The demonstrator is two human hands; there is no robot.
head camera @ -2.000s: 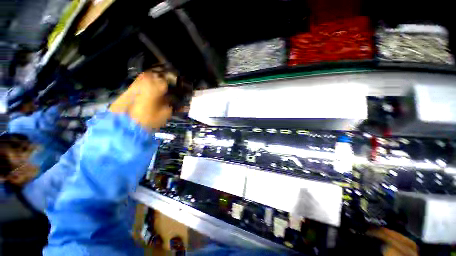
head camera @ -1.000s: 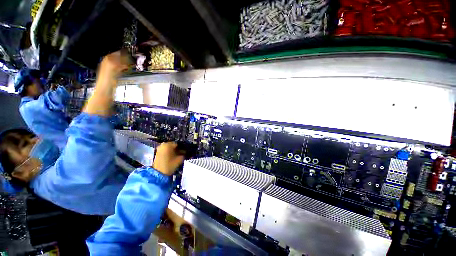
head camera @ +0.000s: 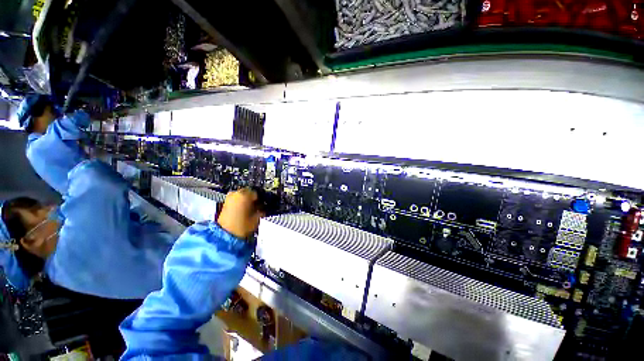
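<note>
My left hand [head camera: 241,211], in a blue sleeve, is over the long black circuit board [head camera: 409,204], at the left end of the near silver heatsinks [head camera: 318,257]. Its fingers point right, towards the board. The fingertips are dark and blend with the board, so whether they hold a part cannot be told. My right hand is out of the picture. A bright blue disc part [head camera: 580,205] and red parts [head camera: 628,233] sit on the board at the right.
Silver parts [head camera: 399,21] and red parts [head camera: 558,15] fill bins beyond the pale far rail [head camera: 551,77]. A yellowish bin [head camera: 221,68] is farther left. Two people in blue smocks [head camera: 106,233] are at the left. A brown carton [head camera: 282,331] is below the near metal rail [head camera: 311,317].
The view has shifted slightly. My left hand stays at the heatsink's left end. The neighbour's raised arm has come down from near the yellowish bin.
</note>
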